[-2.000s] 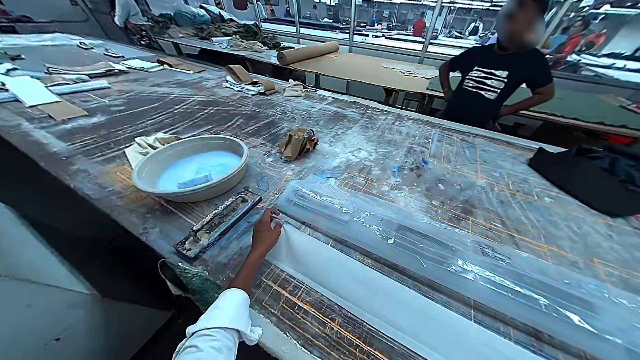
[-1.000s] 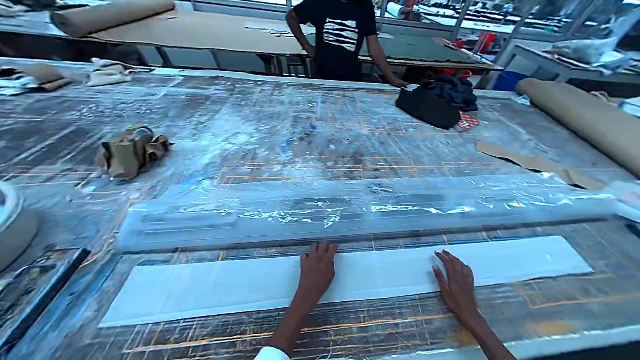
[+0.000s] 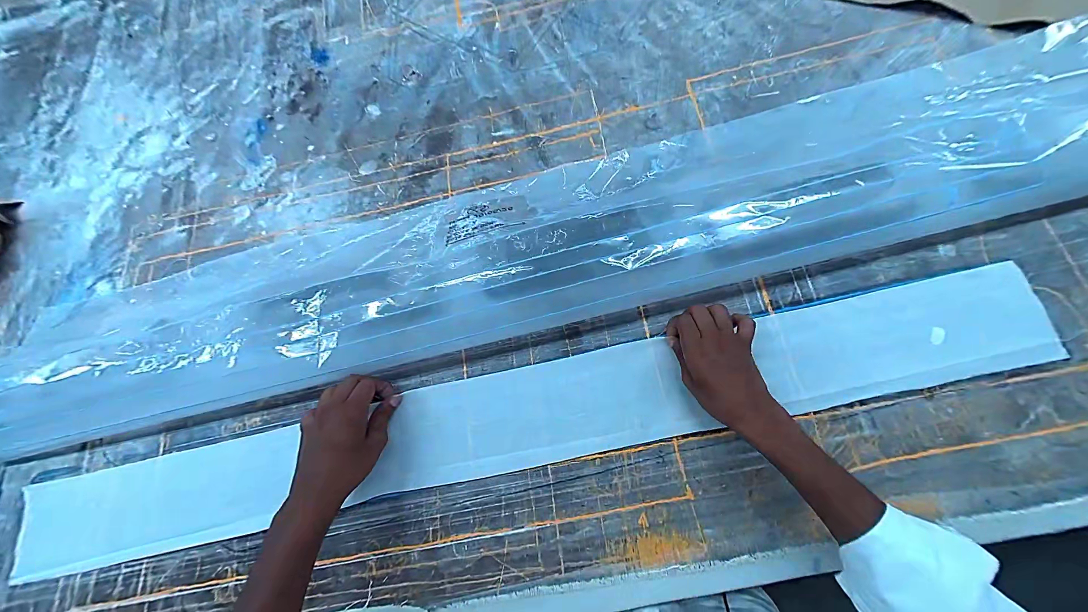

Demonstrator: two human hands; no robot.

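Observation:
A long white fabric strip [image 3: 527, 404] lies flat across the marked work table, running from lower left to upper right. My left hand [image 3: 344, 438] rests over its left part, with thumb and fingers pinched at the strip's far edge. Right of the middle, my right hand [image 3: 714, 361] pinches the same far edge, its fingers curled down. Just beyond the strip, parallel to it and separated by a narrow dark gap, stretches a long clear plastic sheet [image 3: 561, 238] with glossy creases and some printed writing. The fingertips of both hands are partly hidden.
The table top [image 3: 212, 110] carries orange and white drawn lines, scratches and blue and white stains. A pale edge band [image 3: 756, 557] runs along the table's near side. Part of a brown sheet [image 3: 1003, 8] shows at the top right.
The view has swung right and down since the oldest frame. My right hand has come into view. Both hands now pinch the strip's far edge; a second ago the right hand lay spread on the strip.

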